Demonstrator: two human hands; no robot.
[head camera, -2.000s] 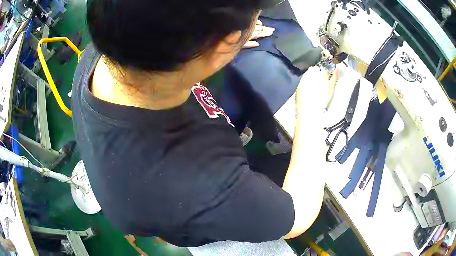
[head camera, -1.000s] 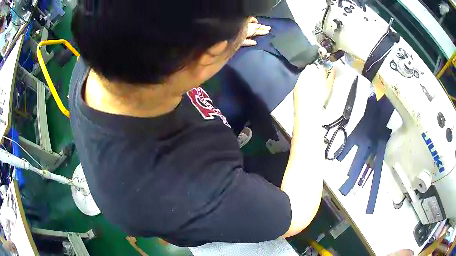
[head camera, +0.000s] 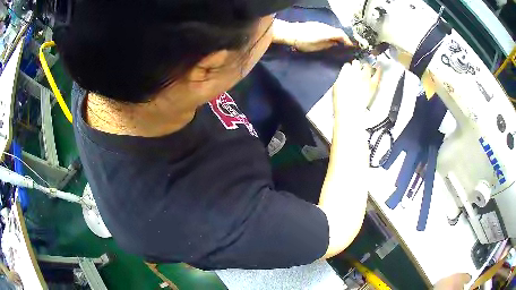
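Observation:
A seated person works at a white sewing machine (head camera: 472, 127) with blue JUKI lettering. Both of that person's hands are at the needle area (head camera: 368, 54), on a dark navy cloth panel (head camera: 308, 79) that hangs towards the lap. Black-handled scissors (head camera: 381, 146) lie on the white table (head camera: 396, 238), beside fanned navy strips (head camera: 416, 153). Part of a hand, apparently my right hand (head camera: 452, 282), shows at the bottom right edge by the table; its fingers are cut off or unclear. My left hand is not in view.
A dark band (head camera: 430, 48) hangs over the machine arm. A small dark box (head camera: 481, 253) sits at the machine's right end. A yellow tube frame (head camera: 52, 82) and a white round base (head camera: 96, 212) stand on the green floor at left.
The seated person's far hand has moved right across the cloth to the needle area, and the head has shifted left. My hand has come into view at the bottom right edge.

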